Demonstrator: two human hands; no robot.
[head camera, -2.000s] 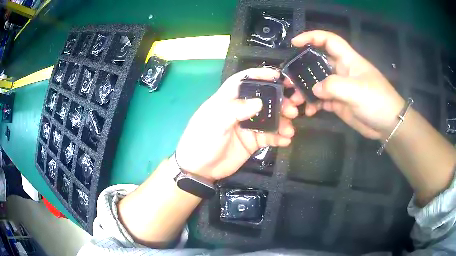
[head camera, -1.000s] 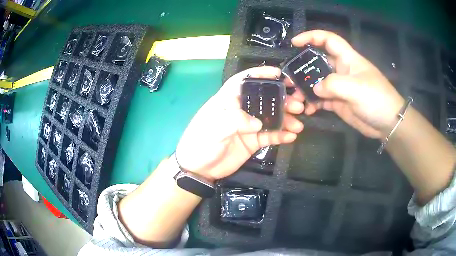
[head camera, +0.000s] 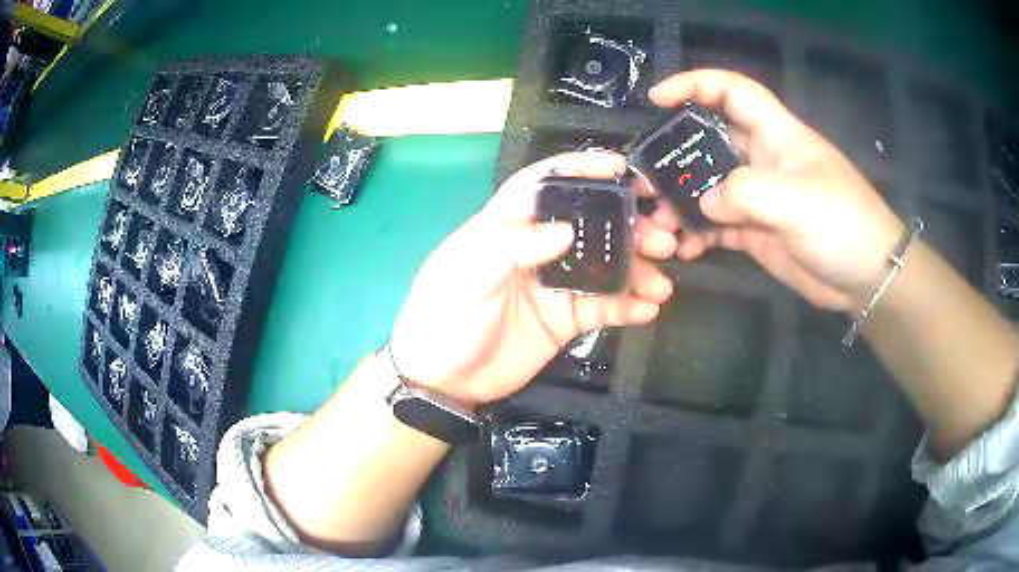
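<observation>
My left hand (head camera: 481, 279) holds a black square smartwatch unit (head camera: 598, 240) with its screen up, showing columns of small characters and a small green mark. My left thumb lies on the screen's left part. My right hand (head camera: 782, 184) holds a second smartwatch unit (head camera: 684, 159), tilted, its screen showing lines of white text and a small red mark. My right thumb is at its lower right edge. The two units are close together at their near corners. Both are above the large foam tray (head camera: 626, 385).
The left foam tray (head camera: 251, 268) has wrapped units in its pockets. A loose wrapped unit (head camera: 344, 168) lies on the green mat (head camera: 335, 268) by yellow tape (head camera: 430, 108). The large tray holds wrapped units at its top (head camera: 596, 67) and bottom (head camera: 541, 460).
My left thumb has moved up from the lower screen edge to the screen's upper left part. The left unit's screen content differs. The right unit's screen changed from rows of characters to text.
</observation>
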